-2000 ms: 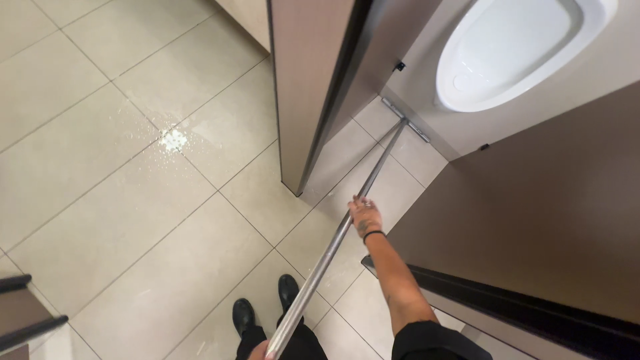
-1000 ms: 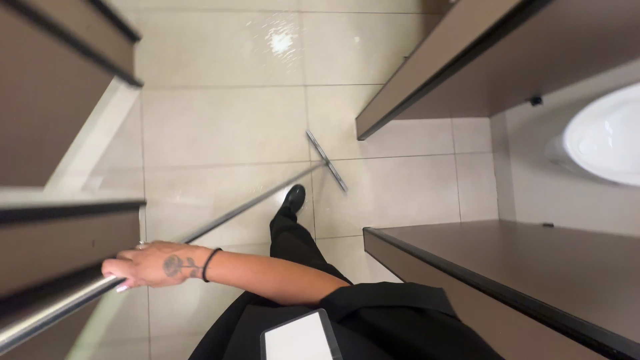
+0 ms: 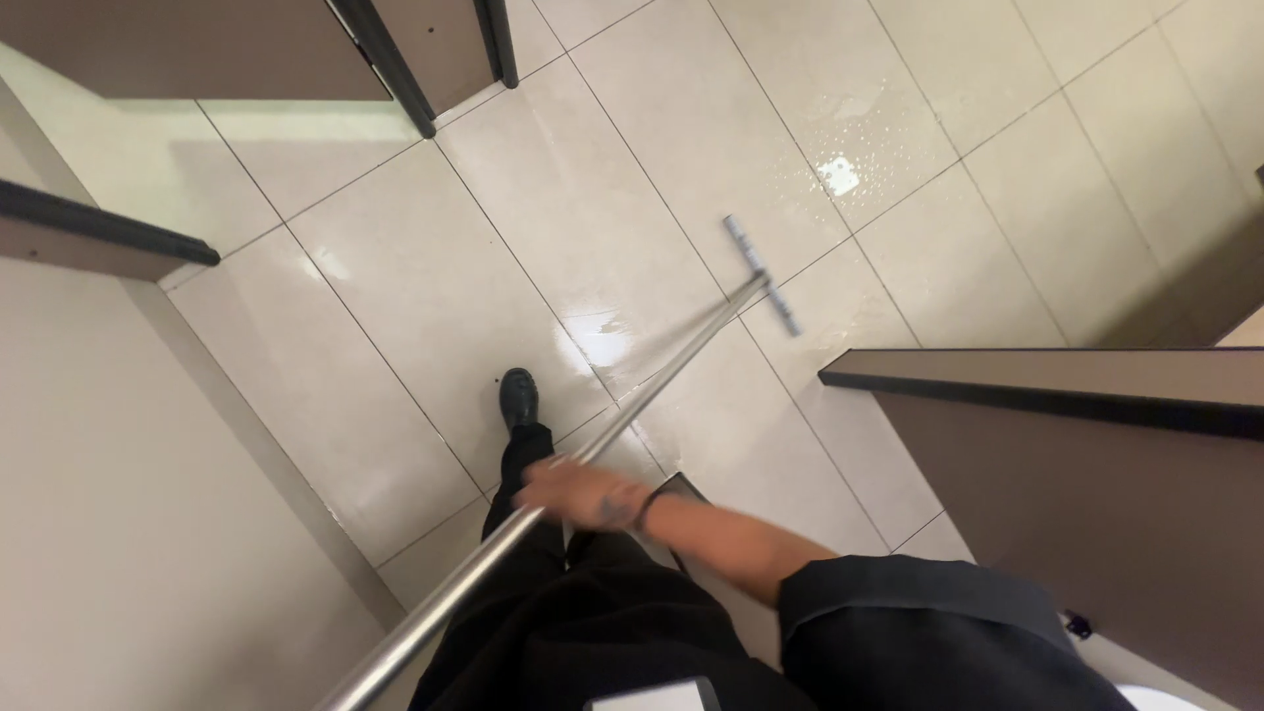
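My right hand [image 3: 578, 491], blurred, with a dark band at the wrist, is closed around a long metal pole [image 3: 434, 612] near my legs. The pole runs from the lower left edge up to a narrow floor squeegee head [image 3: 760, 276], which rests on the pale tiled floor [image 3: 632, 178]. Wet patches shine near the squeegee. The pole's near end lies outside the view. My left hand is not in view.
A stall partition [image 3: 1086, 464] with a dark edge stands at the right, with a bit of white fixture at the bottom corner. More partitions [image 3: 217, 49] rise at the upper left, and a pale wall [image 3: 148, 474] fills the left side. My black boot [image 3: 518, 398] is on the tiles.
The squeegee head was inside a stall below a white toilet fixture two seconds ago; now it is on the open floor outside the partitions. The view has turned strongly.
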